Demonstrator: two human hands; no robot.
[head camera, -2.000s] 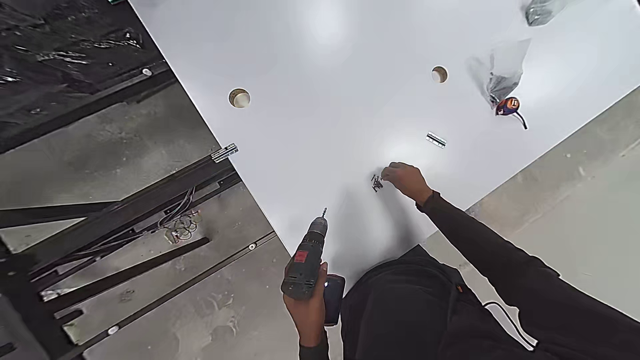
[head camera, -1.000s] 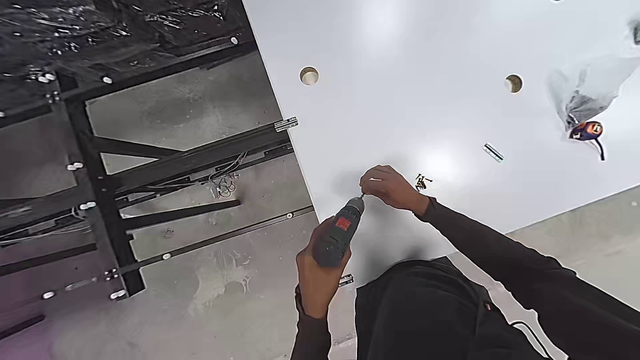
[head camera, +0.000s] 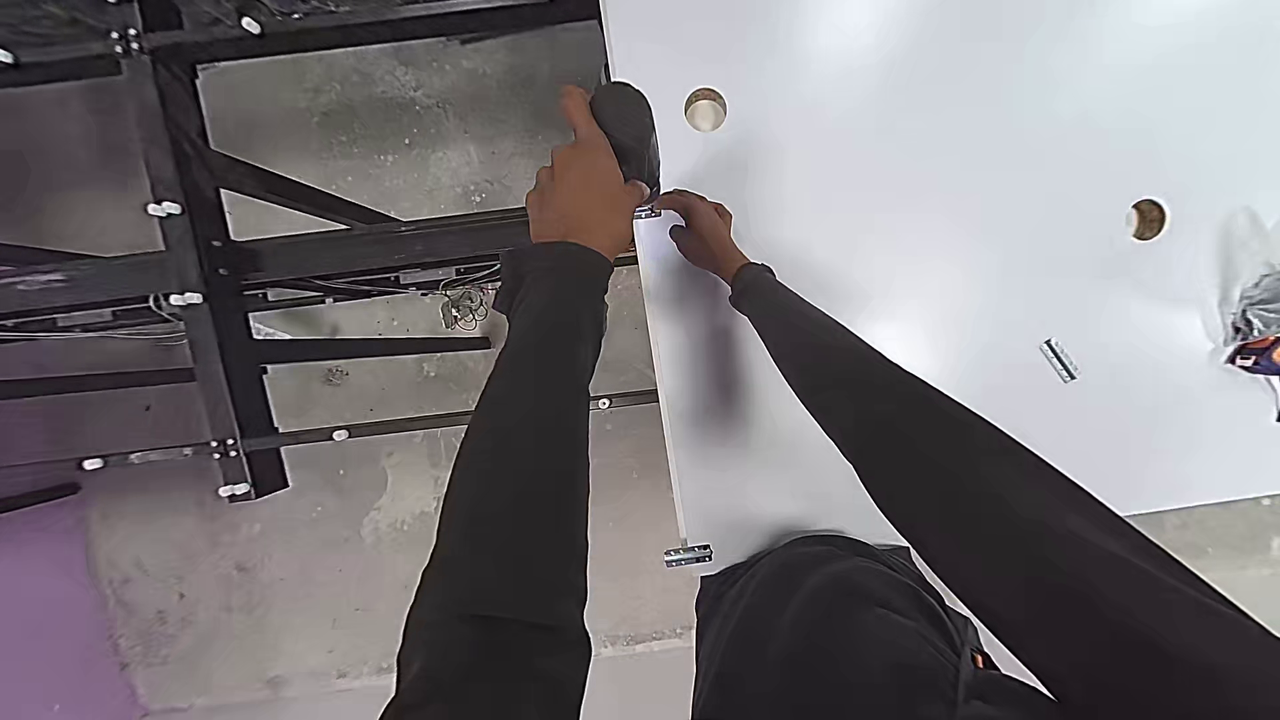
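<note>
My left hand (head camera: 585, 190) grips a dark cordless drill (head camera: 628, 130) at the left edge of a large white panel (head camera: 900, 150). The drill covers its own bit. Directly below the drill, a small metal hinge or bracket (head camera: 648, 212) sits on the panel's edge. The fingertips of my right hand (head camera: 705, 230) touch or nearly touch that metal piece; whether they pinch a screw cannot be seen. A second metal hinge or bracket (head camera: 688, 555) lies on the same edge near my body.
A further metal piece (head camera: 1060, 360) lies on the panel, which has round holes (head camera: 705, 109) (head camera: 1147, 219). At the right edge are a clear plastic bag (head camera: 1255, 300) and a tape measure (head camera: 1256, 355). Black metal frames (head camera: 210, 250) with loose wires (head camera: 465, 308) stand left over concrete floor.
Both hands have moved forward to the metal piece on the panel's left edge, the drill with them. One second ago my right fingers were at the drill's tip. The view has shifted left.
</note>
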